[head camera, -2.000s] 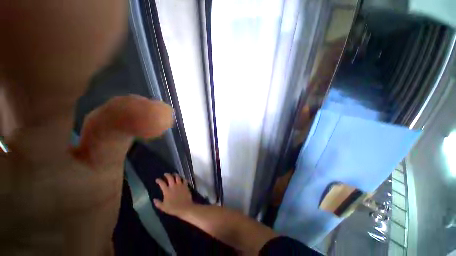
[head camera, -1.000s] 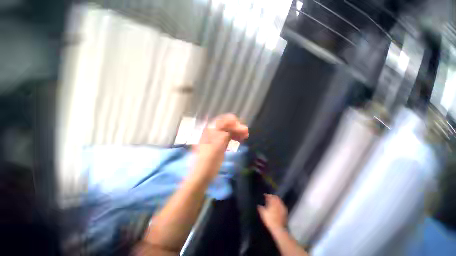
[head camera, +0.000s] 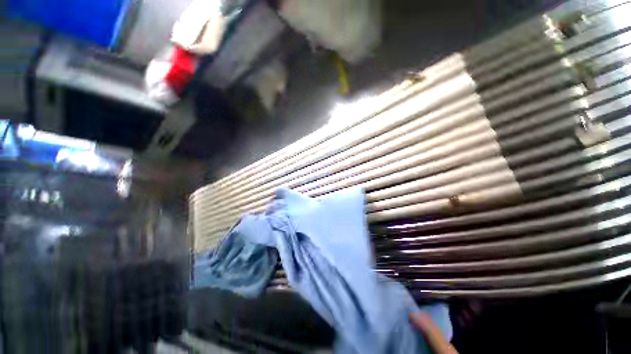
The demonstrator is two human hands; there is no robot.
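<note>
Light blue fabric (head camera: 332,242) lies loose and crumpled over the near side of the rack of long tubes and trails down to the bottom edge. Part of a hand, apparently my right hand (head camera: 432,333), shows at the bottom edge against the fabric. It is cut off and blurred, so its grip cannot be told. My left hand is not in view. Cream fabric (head camera: 429,138) covers many of the tubes in parallel ridges behind the blue fabric.
Bare tubes (head camera: 498,245) run along the near right side. Small metal clips (head camera: 588,124) sit on the rack at the right. A blue object (head camera: 69,17), a red and white item (head camera: 180,69) and a dark-fronted unit (head camera: 97,104) stand at the upper left. The left side is blurred.
The view has swung round to the tube rack. The blue fabric now shows nearer the middle. Of the two hands seen before, only part of one remains, at the bottom edge.
</note>
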